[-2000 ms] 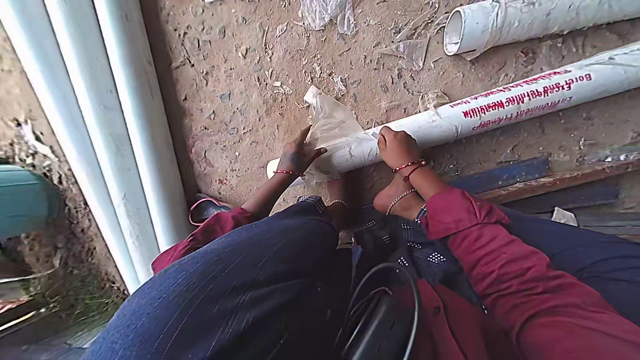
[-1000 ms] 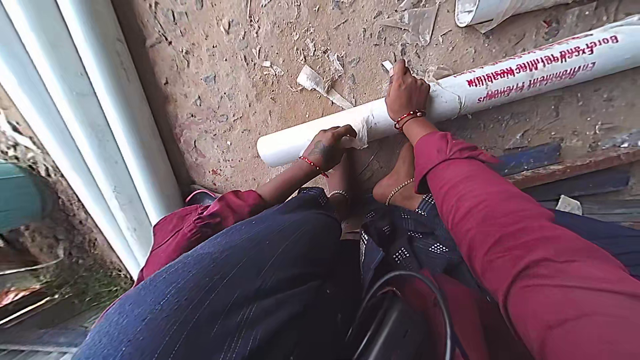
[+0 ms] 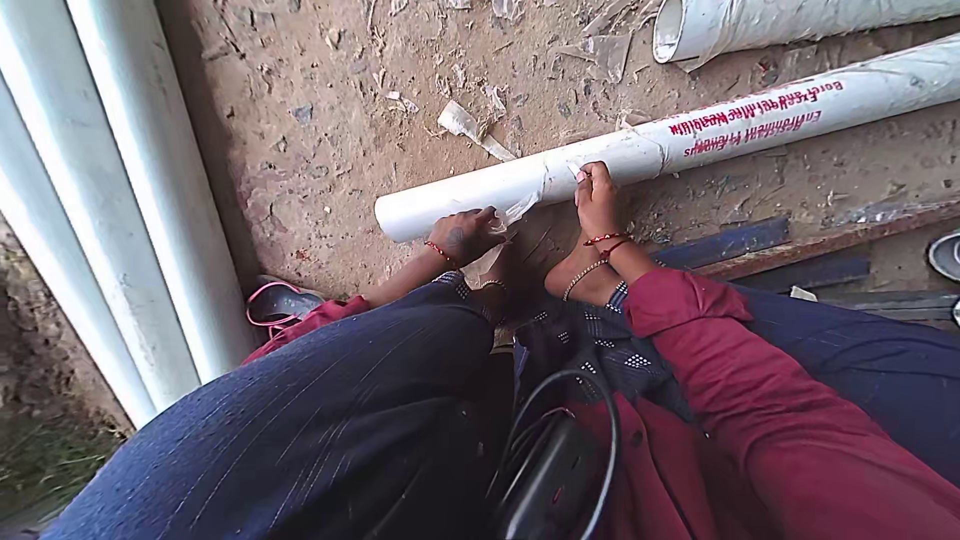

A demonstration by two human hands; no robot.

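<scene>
A white plastic pipe [image 3: 465, 186] with red lettering lies slantwise on the dirt ground, its near end at the centre left. My left hand [image 3: 466, 236] is at the pipe's lower side, closed on a loose flap of clear plastic film [image 3: 519, 208] that comes off the pipe. Farther along, my right hand [image 3: 598, 196] pinches a small white object [image 3: 575, 169] between thumb and fingers, against the pipe's face. What the small object is cannot be told. Film still wraps the pipe to the right of my right hand.
Several thick white pipes [image 3: 142, 172] lie side by side at the left. Another film-wrapped pipe [image 3: 757, 28] is at the top right. Film scraps [image 3: 469, 129] litter the ground. A sandal [image 3: 283, 304] is by my left sleeve; blue and rusty metal bars [image 3: 739, 241] lie right.
The film piece my left hand held up over the pipe two seconds ago is gone from there; a strip lies on the ground beyond. My right hand has come down from the pipe's upper edge.
</scene>
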